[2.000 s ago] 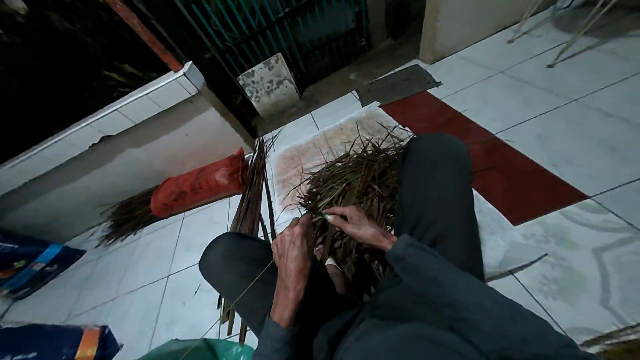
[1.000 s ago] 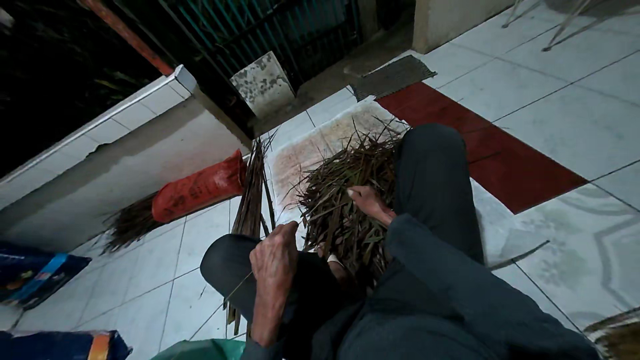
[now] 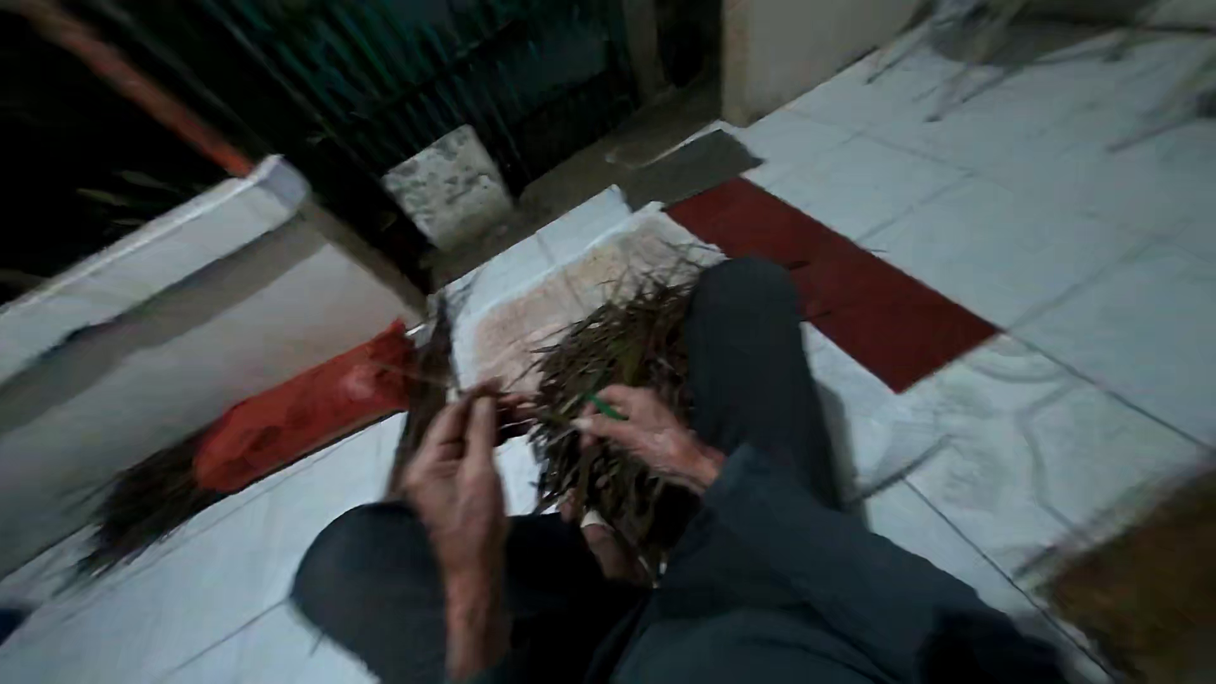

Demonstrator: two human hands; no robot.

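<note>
A heap of dry brown leaf strips [image 3: 617, 361] lies between my legs on a stained whitish sheet [image 3: 541, 313]. My right hand [image 3: 646, 432] is above the heap, its fingers closed on a small green-handled tool [image 3: 603, 408]; blur hides what kind it is. To its left, my left hand [image 3: 465, 465] is raised near the heap's left edge, thumb and fingers pinching a thin strand that is too blurred to tell clearly. A bundle of long dark strips [image 3: 427, 380] rests upright-looking behind my left hand, partly hidden by it.
A red sack [image 3: 304, 408] with dark strips sticking out lies along the low white wall [image 3: 237, 313]. A speckled slab [image 3: 451, 185] leans by the green gate [image 3: 456, 66]. A grey mat [image 3: 693, 171] lies beyond the sheet. A brown mat [image 3: 1149, 579] is at the lower right.
My two hands were apart a second ago, the left lower beside my knee; now the left is raised closer to the right. The view has shifted and blurred.
</note>
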